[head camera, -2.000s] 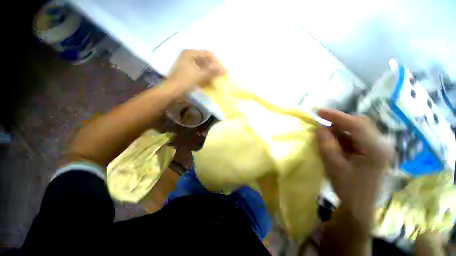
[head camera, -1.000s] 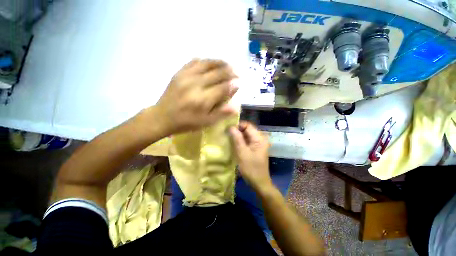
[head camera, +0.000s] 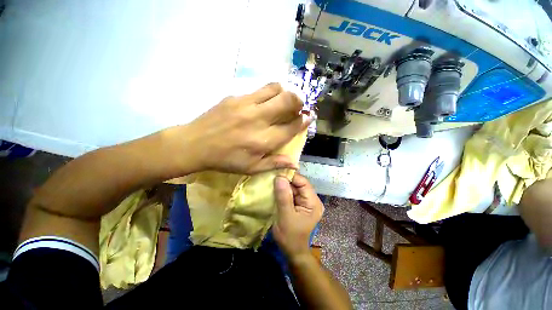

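Observation:
The yellow workpiece (head camera: 242, 209) hangs over the table's front edge, its upper end lying at the needle area (head camera: 310, 91) of the overlock machine (head camera: 363, 30). My left hand (head camera: 257, 130) lies on the cloth with its fingertips beside the presser foot and its thumb pressing the cloth lower down. My right hand (head camera: 296, 212) is just below it and pinches the cloth's right edge between thumb and fingers. The part of the cloth under my left hand is hidden.
Grey tension knobs (head camera: 413, 82) stand on the machine front. A red slim tool (head camera: 427, 180) and a silver item (head camera: 384, 163) lie on the table (head camera: 360, 178). Yellow pieces (head camera: 472, 172) and a person's arm are at right. A yellow bundle (head camera: 130, 242) hangs low left; a wooden stool (head camera: 416, 266) stands below.
The cloth was stretched between my raised hands, then brought down to the machine. Since the last earlier frame, my left fingers have moved up to the needle area; my right hand still pinches the edge.

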